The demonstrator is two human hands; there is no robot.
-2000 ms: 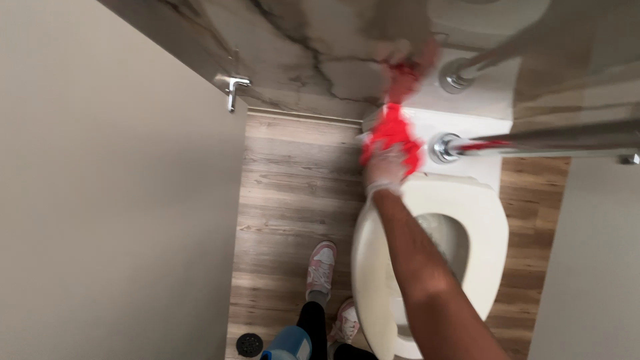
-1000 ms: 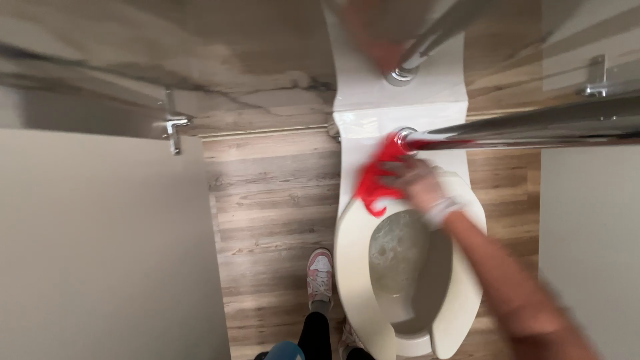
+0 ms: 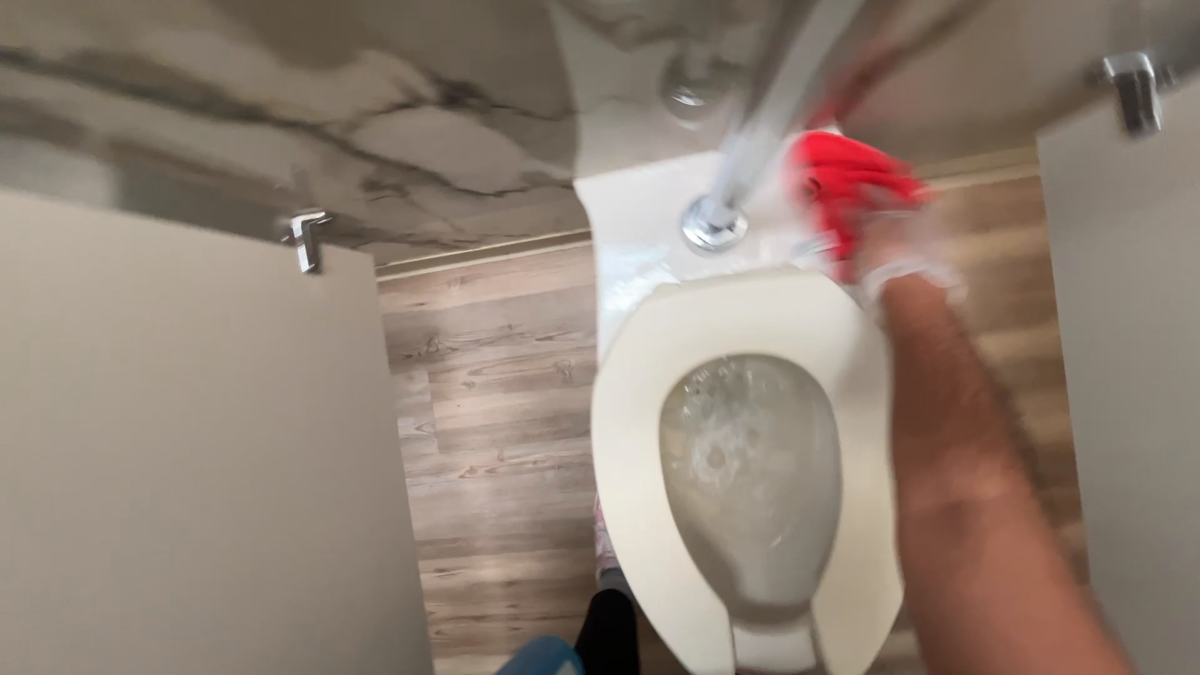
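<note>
My right hand [image 3: 891,225], in a thin translucent glove and blurred by motion, holds a bright red cloth [image 3: 848,187] at the rear right edge of the white toilet [image 3: 637,225]. Its wrist is just right of the cream toilet seat [image 3: 628,412]. Left of the cloth, a chrome flush pipe [image 3: 778,103] rises from a round chrome flange [image 3: 714,225] on the toilet's back ledge. Bubbly water [image 3: 722,450] shows in the bowl. My left hand is out of view.
Grey partition panels [image 3: 187,450] flank the toilet, with chrome brackets [image 3: 307,242] near the wall. A glossy marble-patterned wall [image 3: 422,122] stands behind. Wood-look floor [image 3: 497,403] lies left of the bowl. Part of a blue object [image 3: 544,656] and my leg [image 3: 609,628] are at the bottom.
My right hand and the red cloth have moved from the left side of the toilet's back ledge, past the flush pipe's base, to its right side. The view has come closer to the toilet.
</note>
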